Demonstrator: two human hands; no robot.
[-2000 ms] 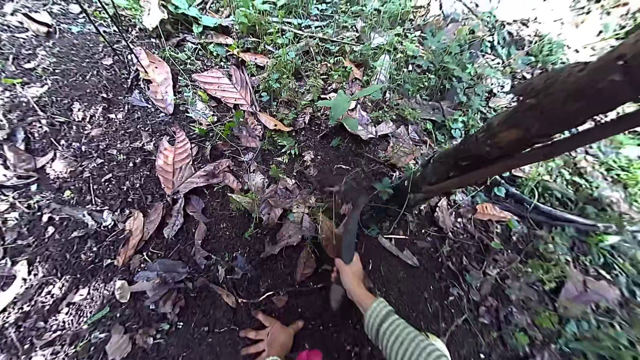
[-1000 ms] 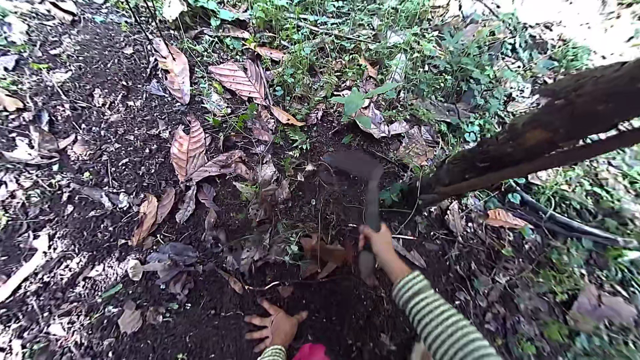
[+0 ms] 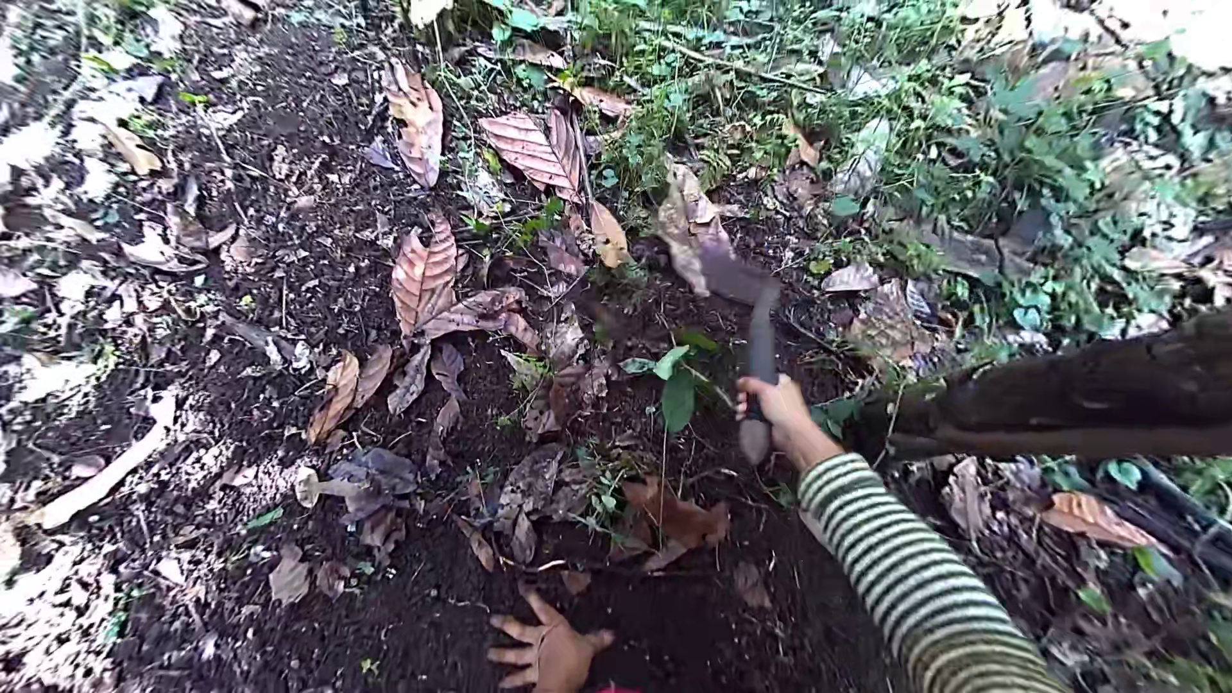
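My right hand (image 3: pixel 780 409), in a striped sleeve, grips the dark handle of a short hand tool with a curved blade (image 3: pixel 739 279). The blade points up and left over the soil, blurred, beside a pale dry leaf (image 3: pixel 685 226). The exact kind of tool cannot be told. Just left of the handle stands a small green-leaved plant (image 3: pixel 678 397). My left hand (image 3: pixel 549 647) is low in the view with its fingers spread on or just over the dark soil, holding nothing. Brown leaves (image 3: pixel 679 515) lie between the two hands.
A tree trunk or thick branch (image 3: pixel 1068 395) slants in from the right, close to my right forearm. Large dry leaves (image 3: pixel 424 279) litter the soil at the left. Low green weeds (image 3: pixel 1011 164) cover the ground at the top and right. A pale stick (image 3: pixel 106 476) lies far left.
My right hand has moved up and away with the tool, relative to the ground. My left hand remains low with its fingers spread. A green-leaved plant now shows left of the handle.
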